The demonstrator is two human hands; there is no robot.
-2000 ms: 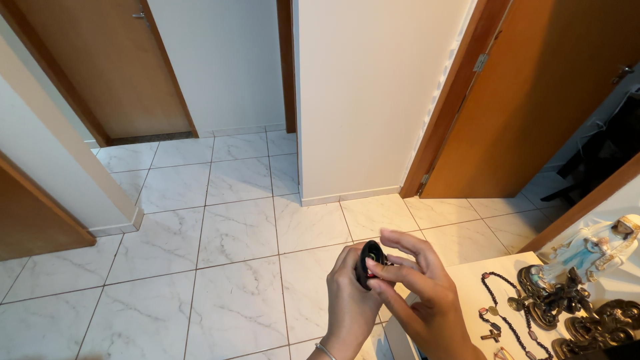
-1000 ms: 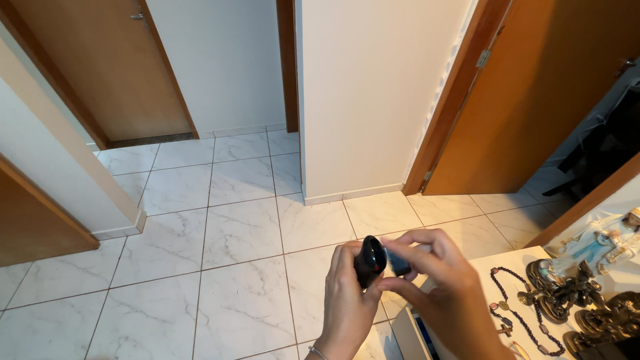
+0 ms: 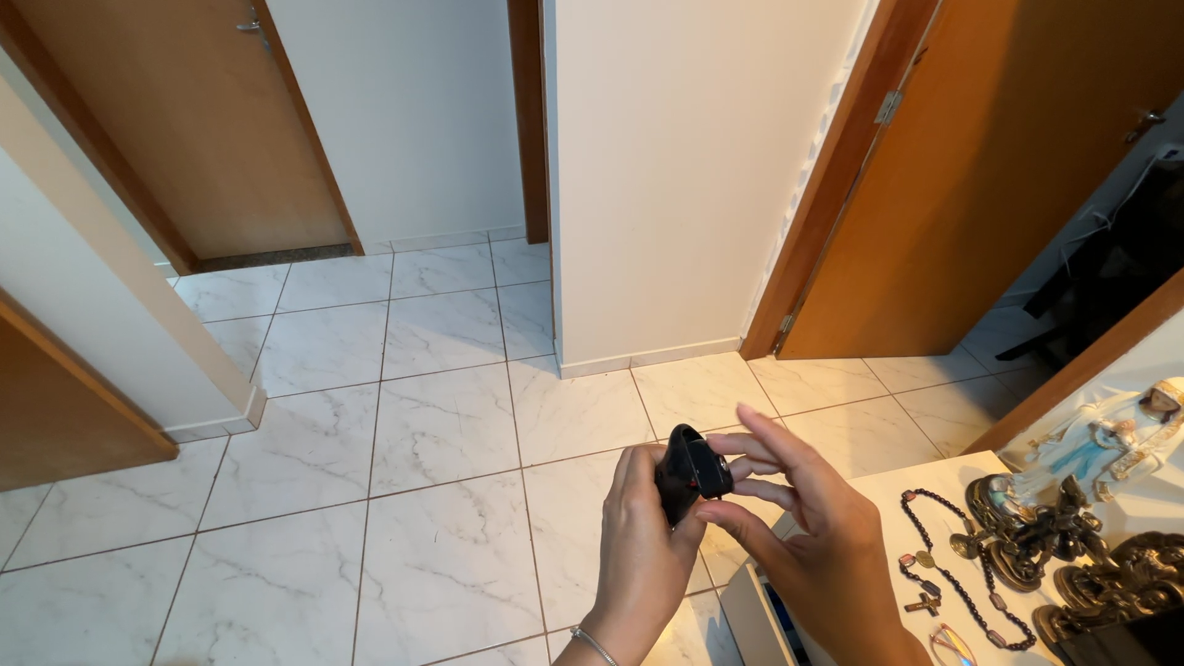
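A small glossy black object (image 3: 678,476), rounded like a case or a computer mouse, is upright in my left hand (image 3: 643,546), whose fingers wrap its far side. My right hand (image 3: 805,527) holds a smaller black piece (image 3: 710,470) by its edge, against the right side of the larger one. Whether the two pieces are joined cannot be told. A bit of red shows between them. The fingers of my right hand are spread, with the thumb below the small piece. Both hands are above the tiled floor, left of a white dresser top.
On the white dresser (image 3: 888,481) lie a dark bead rosary (image 3: 990,573) with a crucifix (image 3: 923,603), near dark metallic figurines (image 3: 1036,536) and a robed statue (image 3: 1101,444). Its drawer (image 3: 763,615) stands partly out. A wooden door (image 3: 888,231) stands ajar behind.
The small black piece, apart to the right of the larger object one second ago, is now against it. The drawer at the dresser's front has come into view.
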